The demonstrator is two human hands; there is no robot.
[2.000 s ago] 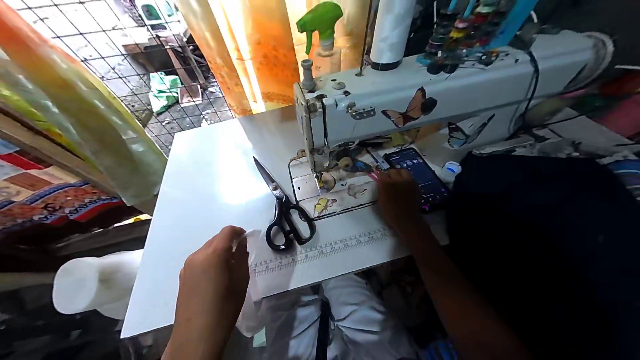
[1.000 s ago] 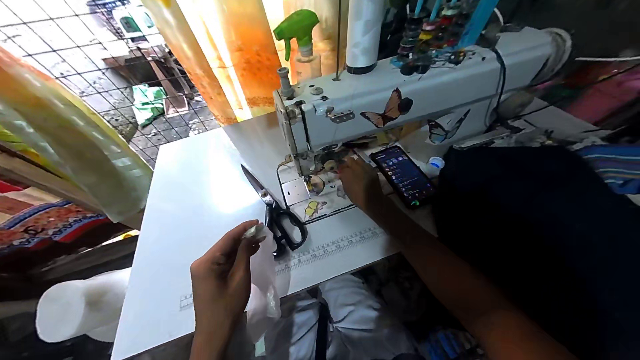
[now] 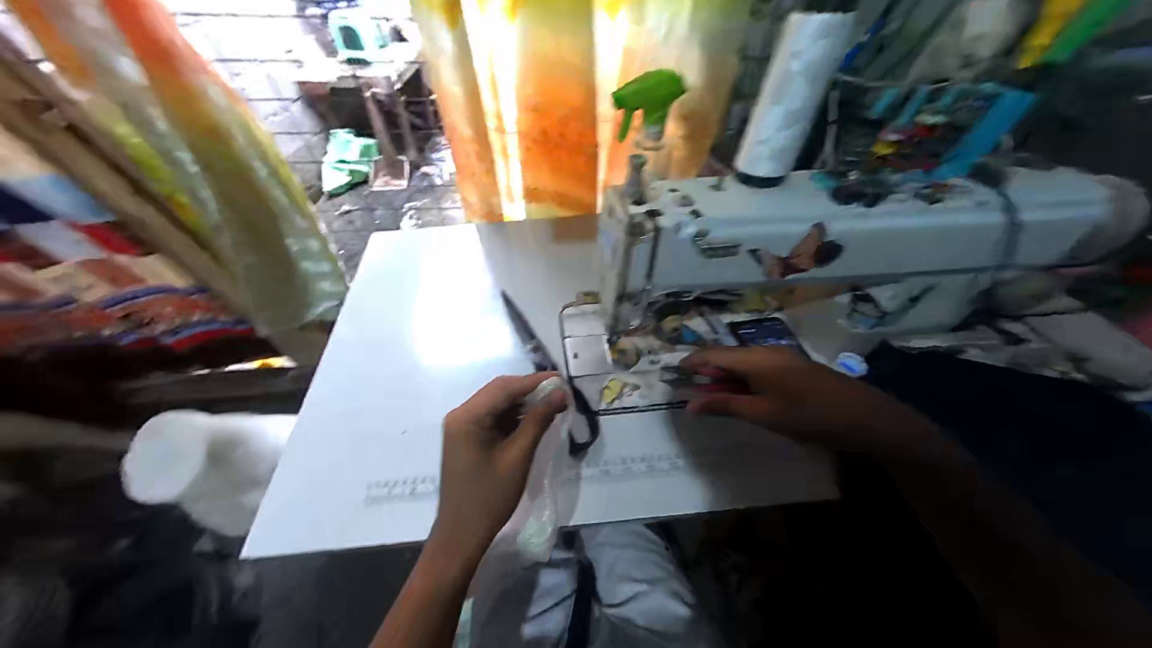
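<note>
My left hand (image 3: pixel 495 441) pinches the gathered top of a clear plastic bag (image 3: pixel 540 504), which hangs past the table's front edge. My right hand (image 3: pixel 756 387) is at the bed of the white sewing machine (image 3: pixel 864 229), its fingers closed on a small tool with red handles (image 3: pixel 720 378), blurred, perhaps snips or pliers. Black-handled scissors (image 3: pixel 583 423) lie on the white table (image 3: pixel 405 360), partly behind my left hand. A phone (image 3: pixel 763 331) lies behind my right hand. Butterfly stickers decorate the machine.
A spray bottle with a green trigger (image 3: pixel 650 94) and a white thread cone (image 3: pixel 792 99) stand by the machine. Dark cloth (image 3: pixel 990 423) lies at the right. A white roll (image 3: pixel 198 463) is left of the table. Ruler markings (image 3: pixel 630 466) run along the front.
My right hand has left the area near the phone and needle and now holds the red-handled tool at the front of the machine bed. My left hand still pinches the bag. The view has shifted.
</note>
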